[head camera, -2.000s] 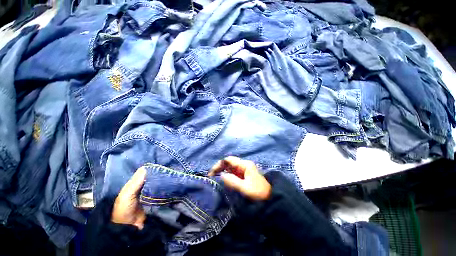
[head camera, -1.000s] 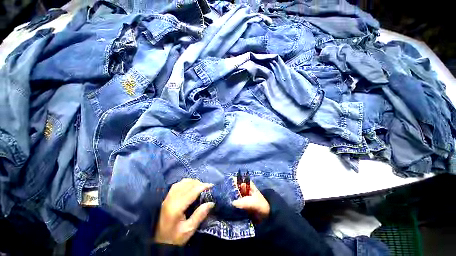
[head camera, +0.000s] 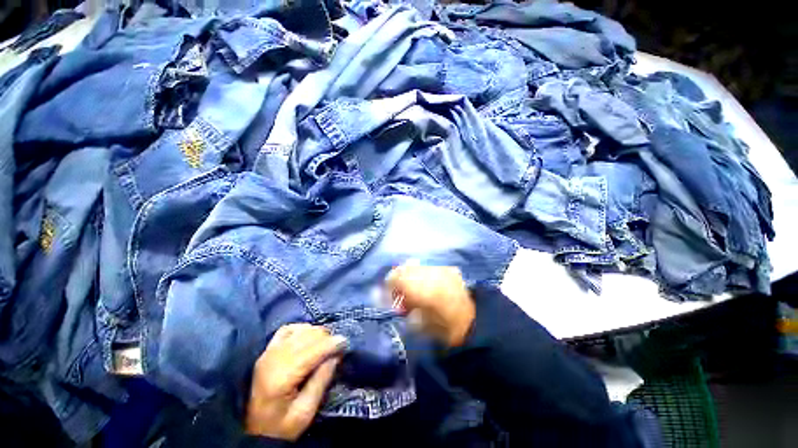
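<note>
A blue denim garment (head camera: 372, 354) lies at the near table edge, with a stitched edge hanging low between my hands. My left hand (head camera: 291, 378) grips the cloth at its left side, thumb and fingers closed on a fold. My right hand (head camera: 433, 304) is just above and right of it, slightly blurred, closed around the thread snips (head camera: 399, 304). Only a bit of their red grip shows; the blades cannot be made out. No loose thread can be made out.
A large garment pile (head camera: 437, 140) covers the white curved-edge table (head camera: 582, 306). Yellow embroidery (head camera: 191, 150) and a whitish label (head camera: 128, 360) show at left. A green crate (head camera: 678, 407) and a pale cloth (head camera: 615, 380) are below the table at right.
My right hand has risen from the cloth and turned, so the snips' dark blades no longer show. My left hand stays on the cloth. The view has shifted slightly.
</note>
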